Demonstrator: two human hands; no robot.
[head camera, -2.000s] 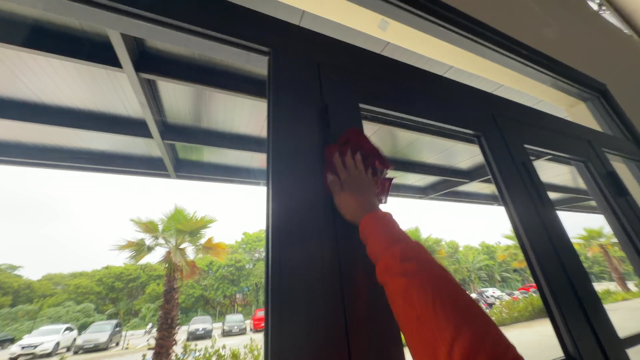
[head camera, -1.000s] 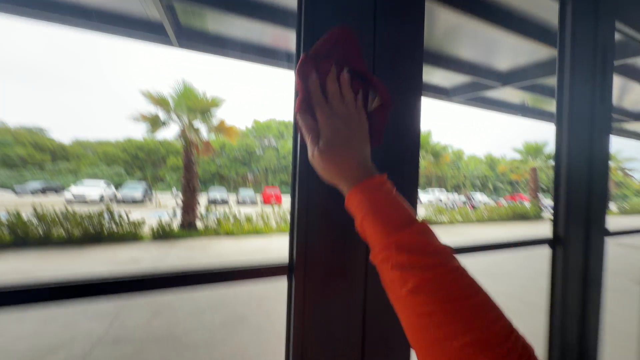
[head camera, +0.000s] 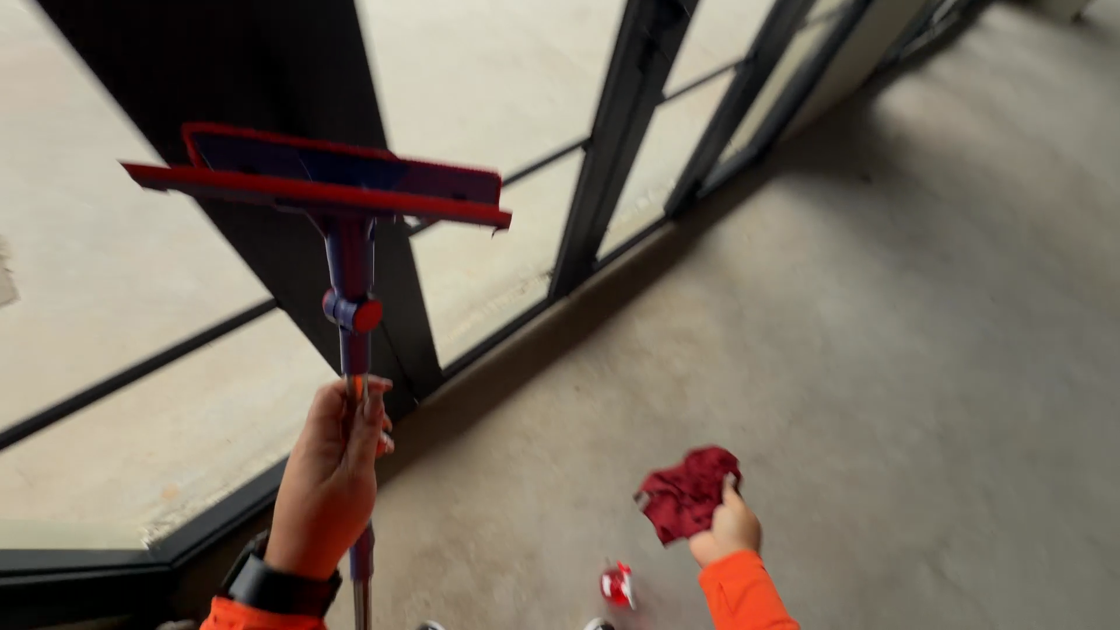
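My left hand (head camera: 337, 464), with a dark watch at the wrist, is closed around the pole of a window squeegee (head camera: 350, 262). The squeegee stands head up; its wide red and purple head (head camera: 332, 179) is above my hand, in front of a dark frame post. At the lower right my right hand (head camera: 728, 529) grips a crumpled dark red cloth (head camera: 687, 492), held out over the floor. A red and white spray bottle (head camera: 617, 584) is on the floor below and left of the cloth.
Dark metal window frames (head camera: 604, 140) with glass panes run from the lower left to the upper right. Their bottom rail meets the concrete floor (head camera: 875, 367). The tips of my shoes (head camera: 599, 624) show at the bottom edge.
My right hand has come down from the dark frame with the red cloth still in it. My left hand and the squeegee now show. The view has swung down to the floor.
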